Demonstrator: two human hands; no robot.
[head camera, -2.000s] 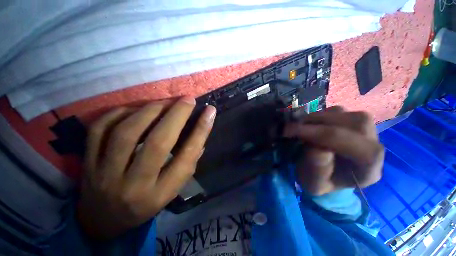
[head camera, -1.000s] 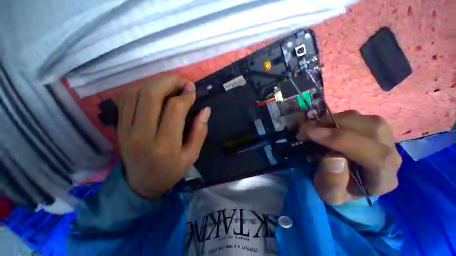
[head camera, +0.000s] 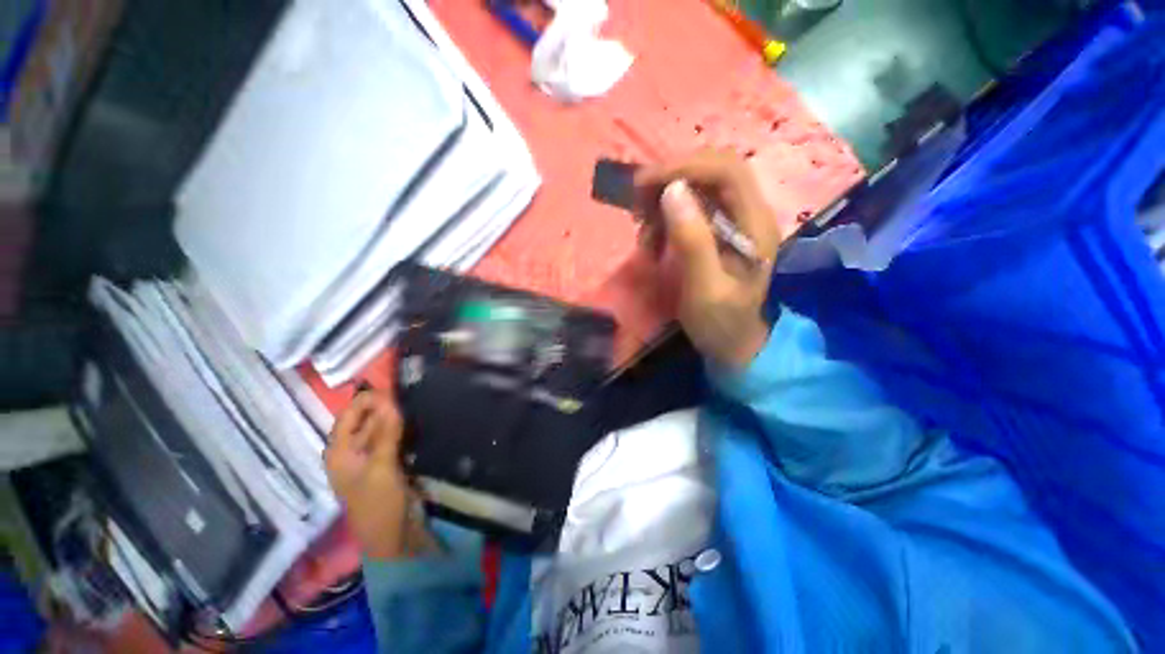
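The open tablet housing (head camera: 492, 441) is black and blurred, with a green and silver board area towards its far side and a pale strip near its near edge. It lies in front of my body. My left hand (head camera: 373, 466) is at its left edge, fingers curled against it. My right hand (head camera: 715, 249) is raised to the right of the housing, over the red mat (head camera: 684, 90). It holds tweezers (head camera: 735, 238), mostly hidden by the fingers. A small black pad (head camera: 613, 183) shows beside the fingertips; whether they touch it is unclear.
A thick stack of white sheets (head camera: 332, 166) stands beyond the housing. At left, more sheets stand beside a dark slab (head camera: 166, 479). Crumpled white material (head camera: 578, 51) lies on the mat's far part. A large blue crate (head camera: 1009, 256) is at right, beside the green bench (head camera: 882, 64).
The view has swung and widened. My right hand has moved away from the housing's board to near the black pad. My left hand has gone from over the housing to its left edge.
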